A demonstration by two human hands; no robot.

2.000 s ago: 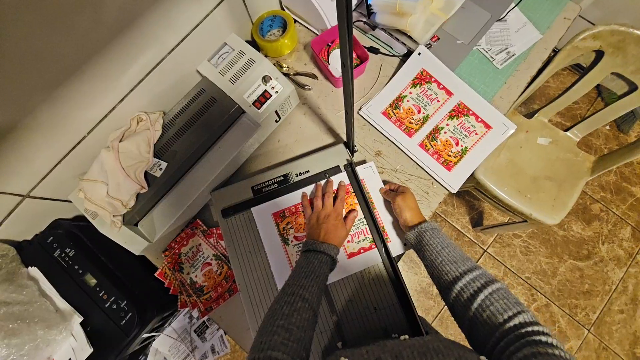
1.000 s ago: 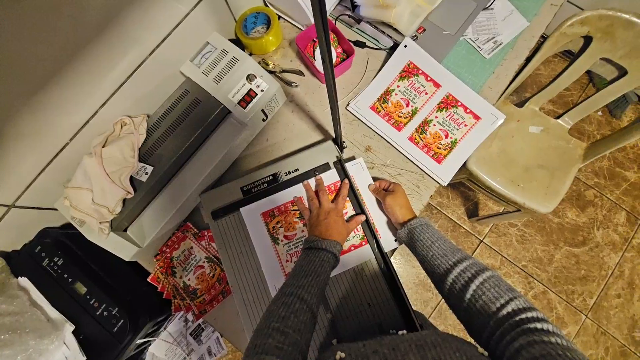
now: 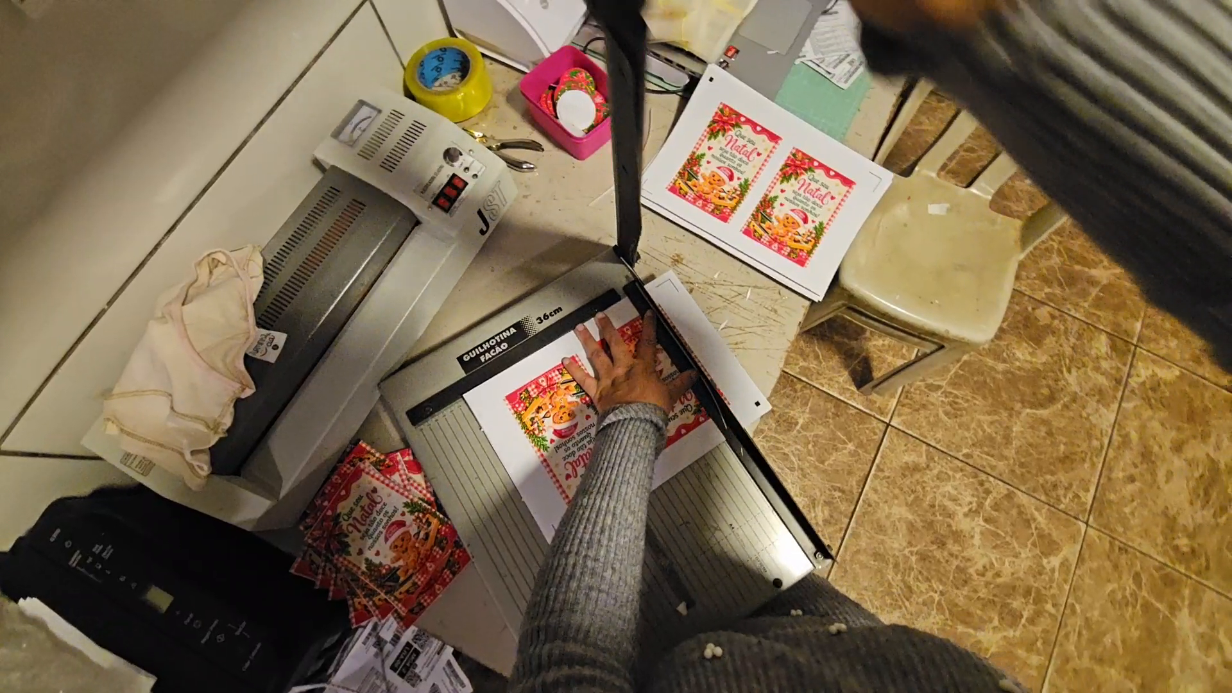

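A guillotine paper cutter [image 3: 712, 539] lies on the table with its blade arm [image 3: 628, 125] raised. On its bed is a white sheet printed with red Christmas cards [image 3: 553, 414], its right edge passing under the dark clamp bar and out over the cutting edge. My left hand [image 3: 630, 371] presses flat on the sheet with fingers spread. My right hand [image 3: 938, 12] is at the top edge, blurred and cut off, near the upper end of the blade arm; its fingers and any grip cannot be made out. More printed sheets [image 3: 674, 202] lie beyond the cutter.
A laminator [image 3: 346, 279] with a cloth [image 3: 183, 356] on it stands left. Cut cards [image 3: 385, 539] lie fanned beside the cutter, near a black printer [image 3: 144, 587]. Behind are yellow tape [image 3: 448, 82], pliers [image 3: 510, 146] and a pink bin [image 3: 568, 135]. A plastic chair [image 3: 934, 260] stands right.
My right hand has left the sheet's right edge and moved up to the top of the view. My left hand stays spread on the sheet.
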